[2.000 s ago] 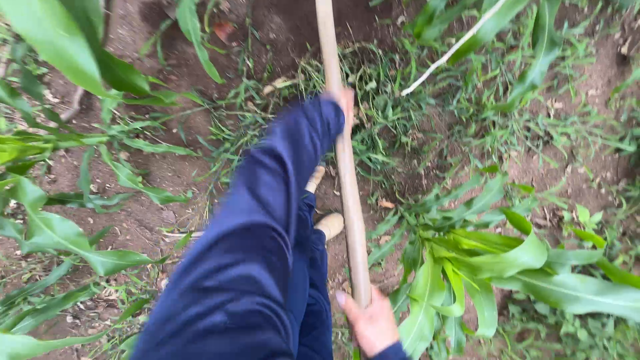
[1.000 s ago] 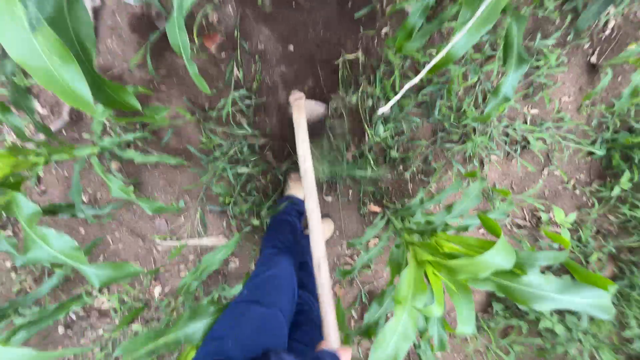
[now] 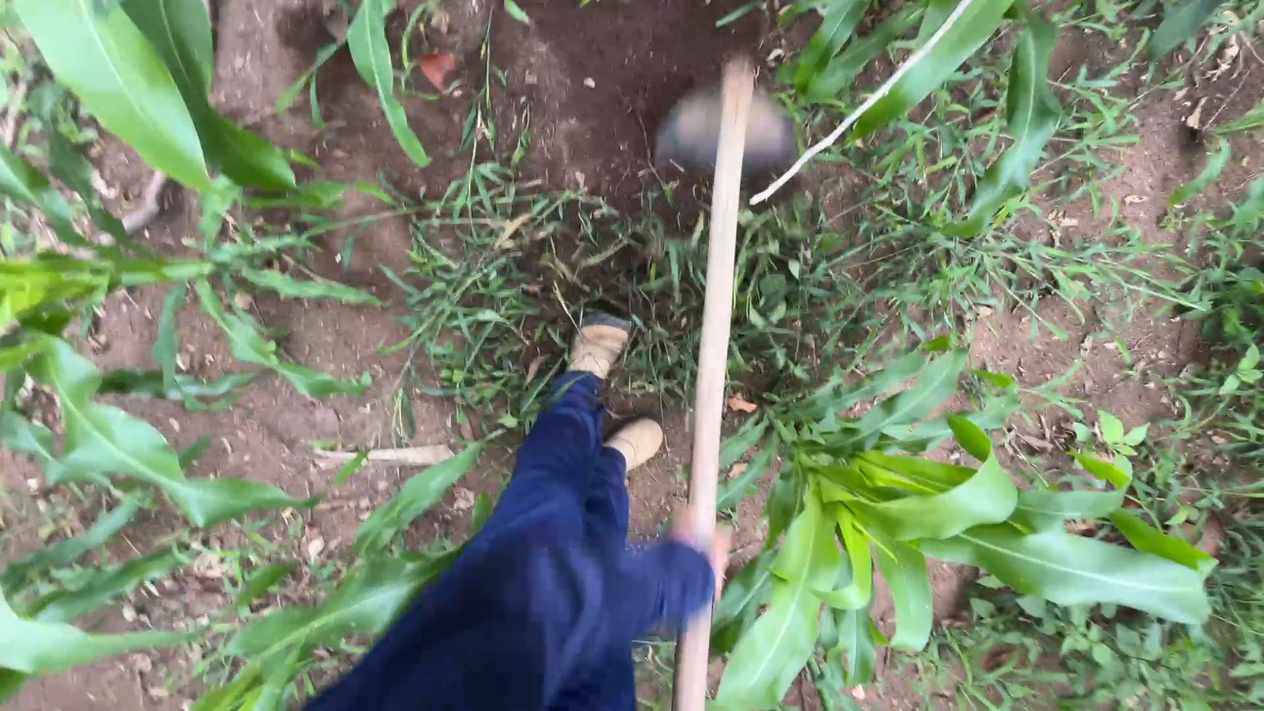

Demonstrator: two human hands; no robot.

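A hoe with a long wooden handle runs upright through the middle of the view. Its blurred metal blade is at the top, over bare brown soil. My left hand, blurred and partly hidden by its dark blue sleeve, is closed around the lower part of the handle. The handle continues past the bottom edge of the view. My right hand is out of view. Cut or flattened grass weeds lie between the blade and my tan shoes.
A leafy maize plant grows close to the right of the handle. More maize leaves reach in from the left. A thin pale stalk slants near the blade. Low weeds cover ground on the right.
My left hand was high on the handle two seconds ago and is now low on it. The right hand, seen then at the lower handle, is out of view. The hoe's head is farther up than one second ago.
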